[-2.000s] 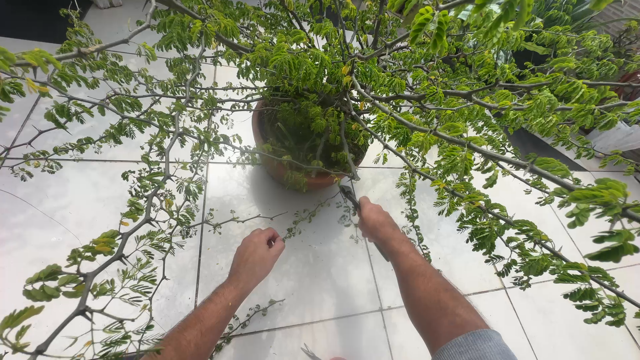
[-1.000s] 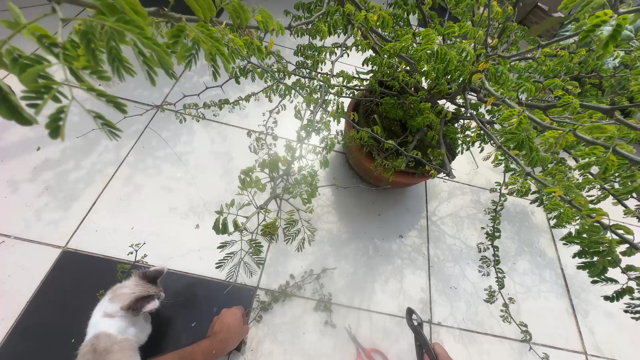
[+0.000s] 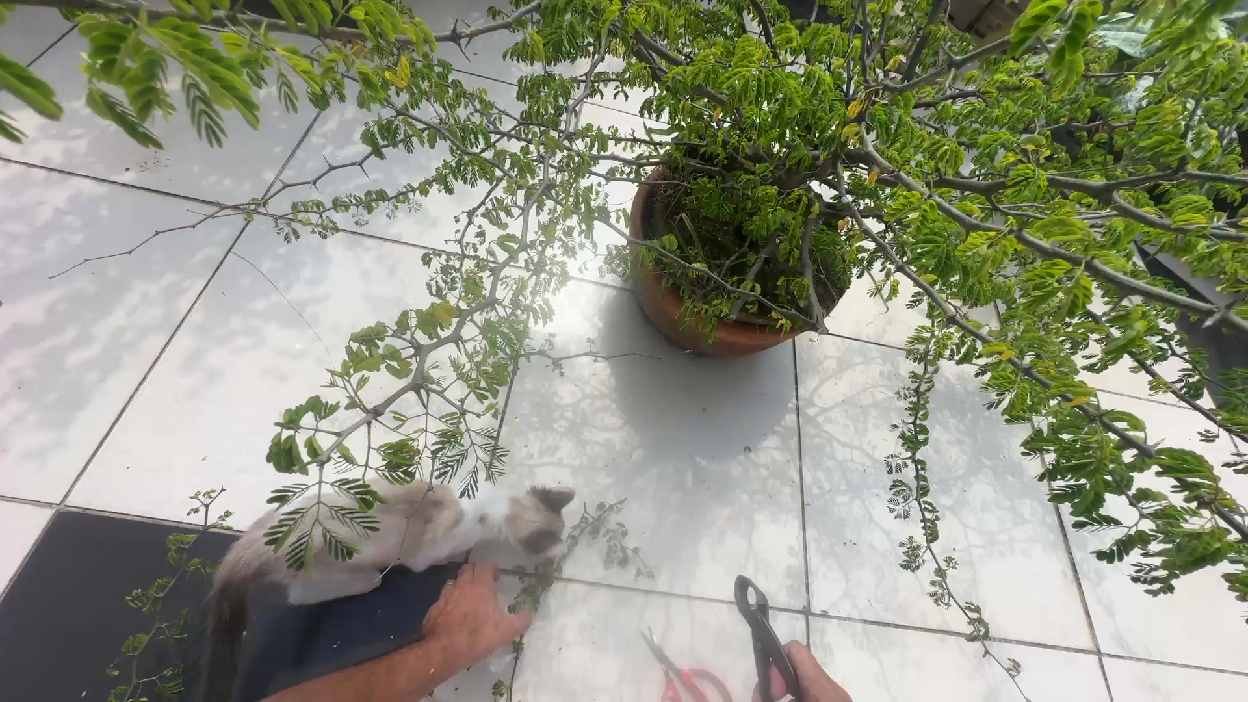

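My right hand [image 3: 807, 675], at the bottom edge, grips black concave branch cutters [image 3: 763, 629] with the head pointing up. Beside them on the floor lie scissors with red handles [image 3: 690, 681], partly cut off by the frame. My left hand [image 3: 475, 612] rests at the edge of a dark floor tile, low and near a cut leafy twig [image 3: 531, 590]; whether its fingers hold anything is hidden. A cat [image 3: 419, 526] with a pale body and dark tail stands just behind that hand, its head over the twig. Above, a thorny tree grows in a round terracotta pot [image 3: 717, 336].
Long thorny branches [image 3: 1033, 244] spread to both sides, one reaching down over the cat [image 3: 419, 361]. Another leafy cut branch [image 3: 161, 614] lies on the dark tile [image 3: 68, 585] at lower left. White floor tiles [image 3: 682, 487] lie around the pot.
Both hands have left the foot of the pot and are now low in view. The cat has moved right, from the dark tile's left part to the twig beside my left hand.
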